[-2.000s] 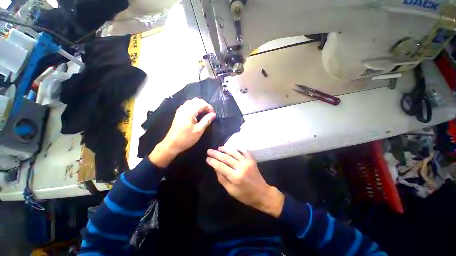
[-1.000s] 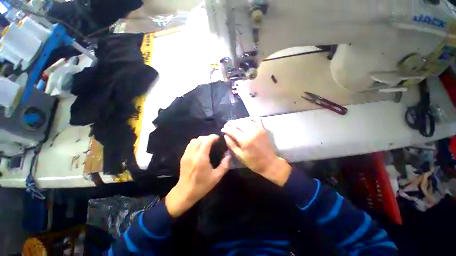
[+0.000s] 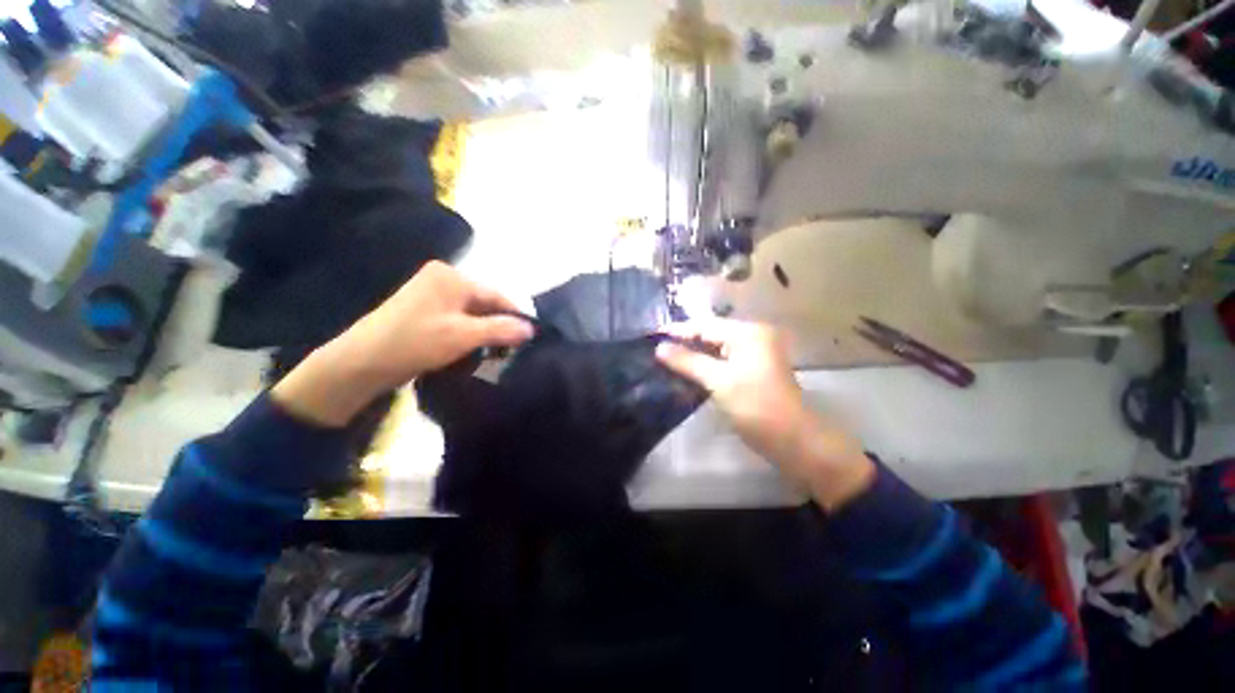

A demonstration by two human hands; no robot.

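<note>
A black garment piece (image 3: pixel 576 420) lies over the table's front edge, its back end at the needle area of the cream sewing machine (image 3: pixel 867 163). A smoother, greyer panel (image 3: pixel 600 305) lies at its back, beside the presser foot. My left hand (image 3: pixel 440 329) pinches the cloth's upper left edge between thumb and fingers. My right hand (image 3: pixel 738 386) pinches the edge at the right, just in front of the needle. The cloth between my hands is drawn into a fairly straight edge. The exact contact of the presser foot is blurred.
Thread snips (image 3: pixel 917 351) lie right of the needle. Black-handled scissors (image 3: pixel 1161 406) lie at the table's right end. A black cloth heap (image 3: pixel 345 251) lies at left over yellow tape (image 3: pixel 448 160). A neighbouring machine (image 3: pixel 102 311) stands far left. A red crate (image 3: pixel 1040 548) and offcuts are below right.
My hands were close together on the cloth and are now apart, the left one moved left and up. The cloth's back edge is lifted or folded between them. The view has shifted.
</note>
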